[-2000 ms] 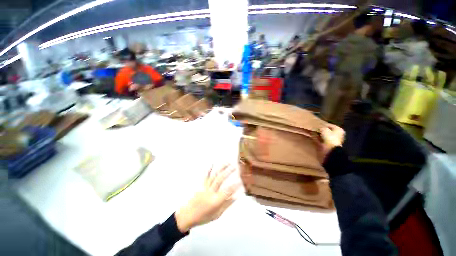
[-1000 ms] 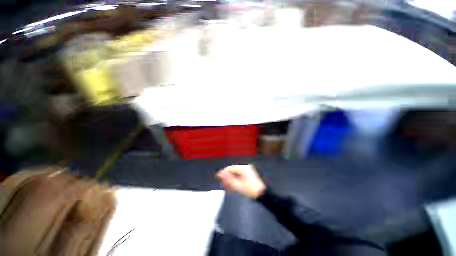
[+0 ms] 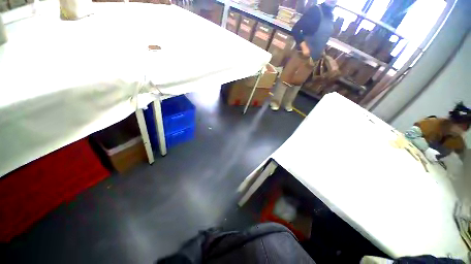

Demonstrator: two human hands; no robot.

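Neither of my hands can be made out. Dark clothing, seemingly my own, shows at the bottom middle edge (image 3: 253,247). A white-covered table (image 3: 361,170) is nearest, at the right, with its leg and a corner towards me. A pale shape beside dark cloth is cut off by the bottom right edge; I cannot tell what it is.
Grey floor (image 3: 191,191) runs between this table and another white-draped table (image 3: 103,67) at left. Under that one are red crates (image 3: 51,180) and blue crates (image 3: 178,119). One person stands by shelves; another bends at far right.
The view has swung far to the right, and the brown bag stack, the snips and the hands seen earlier are out of the picture. The aisle, shelves and second table have come into view.
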